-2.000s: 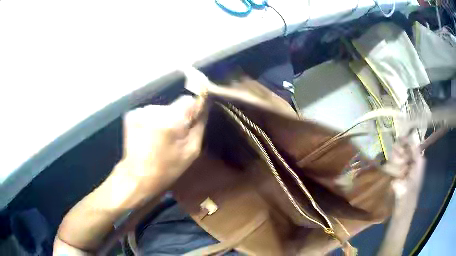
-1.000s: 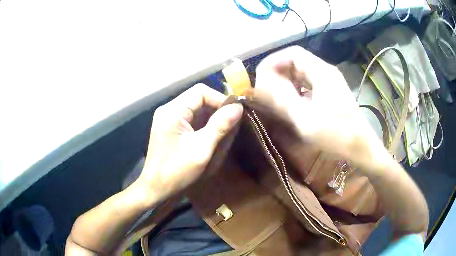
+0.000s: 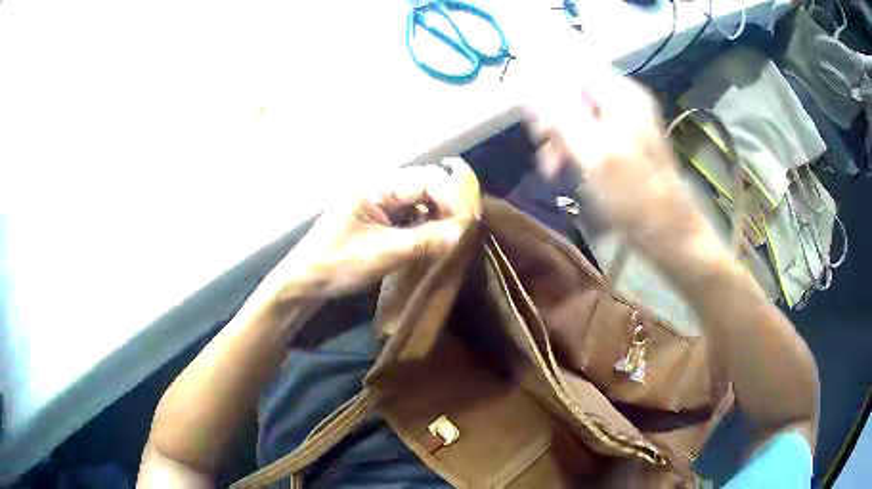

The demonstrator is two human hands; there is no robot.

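A brown handbag [image 3: 488, 401] lies open over the dark-trousered lap. Its gold-toothed zipper [image 3: 535, 334] runs from the top corner down to the lower right. My left hand [image 3: 382, 229] pinches the bag's top corner, where a yellow-orange zipper end tab [image 3: 466, 191] sticks up beside the fingers. My right hand [image 3: 593, 124] is off the bag, above and right of that corner, and blurred. Its fingers look apart, but whether it holds anything cannot be told. A gold fitting [image 3: 443, 432] shows on the bag's inner face, and a shiny clear-wrapped lump [image 3: 632, 358] by the inner pocket.
Teal-handled scissors [image 3: 457, 40] lie on the white table [image 3: 172, 191] ahead, with cords [image 3: 660, 43] to their right near the edge. Beige panels with yellow edges [image 3: 765, 143] hang at the right beside the lap. A tan strap [image 3: 325, 435] crosses the lap at lower left.
My right hand has left the bag corner and moved up and right. My left hand still grips the corner, now turned. More of the scissors shows.
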